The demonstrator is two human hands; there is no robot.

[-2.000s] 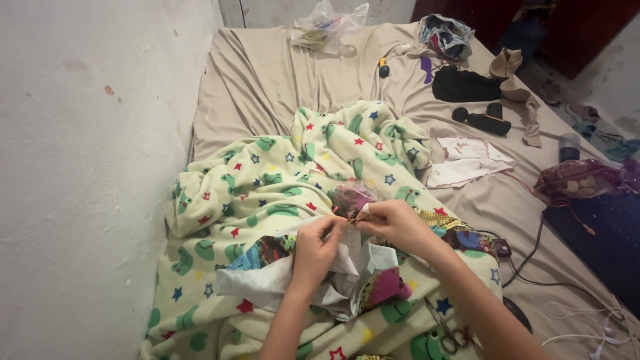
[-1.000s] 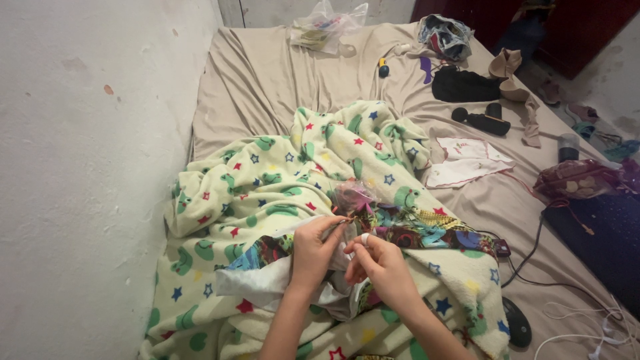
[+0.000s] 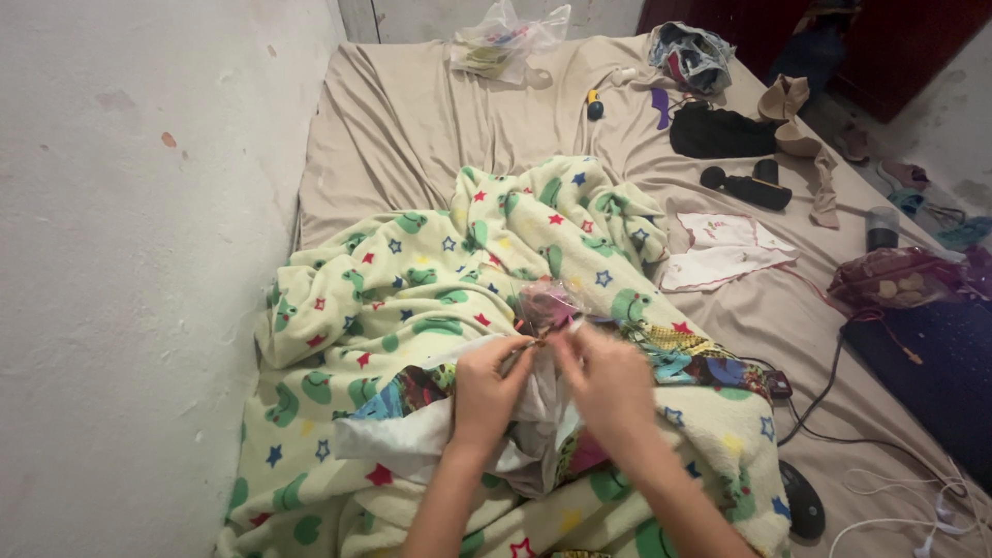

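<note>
A white cloth with colourful printed parts [image 3: 395, 442] lies bunched over a pale fleece blanket with frogs and stars [image 3: 442, 287]. My left hand [image 3: 492, 387] pinches a small dark piece at the cloth's upper edge between thumb and fingertips. Close on its right, my right hand [image 3: 604, 376] is blurred, its fingers bent near the same spot; whether it holds anything cannot be told. Just beyond the fingertips lies a clear plastic bag with pink contents [image 3: 550, 302]. A printed strip of fabric [image 3: 709, 370] stretches to the right of my right hand.
A wall [image 3: 155, 271] borders the bed on the left. To the right lie a white embroidered cloth [image 3: 717, 252], a black massage gun [image 3: 748, 188], a dark computer mouse [image 3: 802, 500], cables and a dark blue flat object [image 3: 914, 380]. A plastic bag [image 3: 504, 50] rests at the far edge.
My right hand was further right two seconds ago, lower and close to the left one a second ago, and is now raised slightly. My left hand stays at the cloth.
</note>
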